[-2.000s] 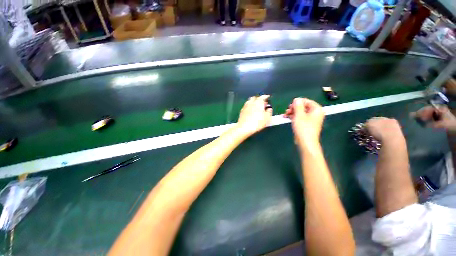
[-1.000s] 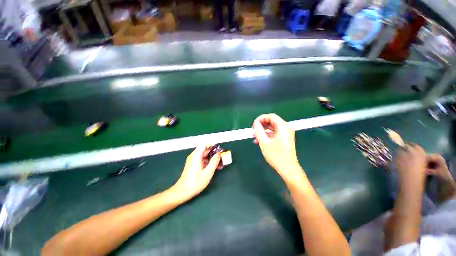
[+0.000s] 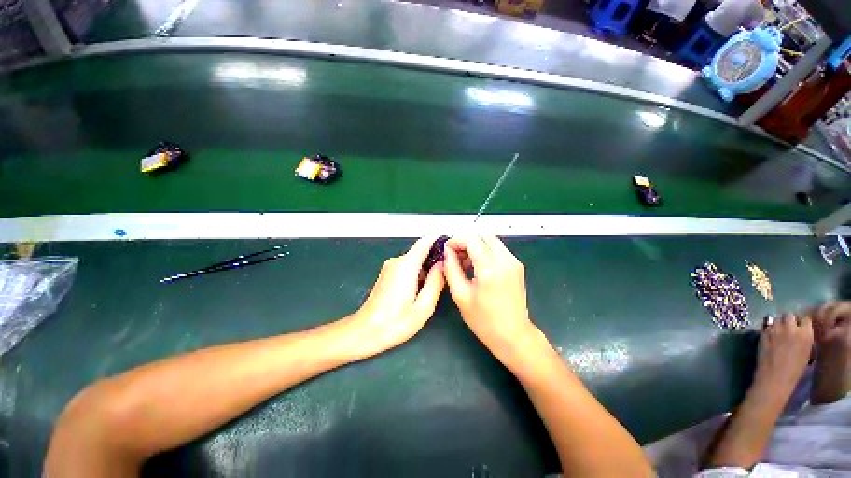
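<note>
A small black electronic unit (image 3: 436, 250) is held at the bench's edge strip, mostly hidden by fingers. My left hand (image 3: 401, 294) grips it from the left. My right hand (image 3: 487, 285) is against its right side with thumb and fingertips pinched together; whether a small part is between them cannot be seen. Black tweezers (image 3: 226, 265) lie on the bench left of my hands, touched by neither.
Three more units lie on the green belt (image 3: 233, 191), two at left and one at right (image 3: 646, 190). A thin pale rod (image 3: 496, 187) lies ahead. A clear plastic bag (image 3: 33, 297) is far left. A dark parts pile (image 3: 720, 297), a tan pile (image 3: 760, 280) and a neighbour's hands (image 3: 786, 341) are right.
My left hand has brought the unit from the belt to the bench side. My right hand has come in to meet it. The view has tilted down, and the neighbour's hands have left the dark pile.
</note>
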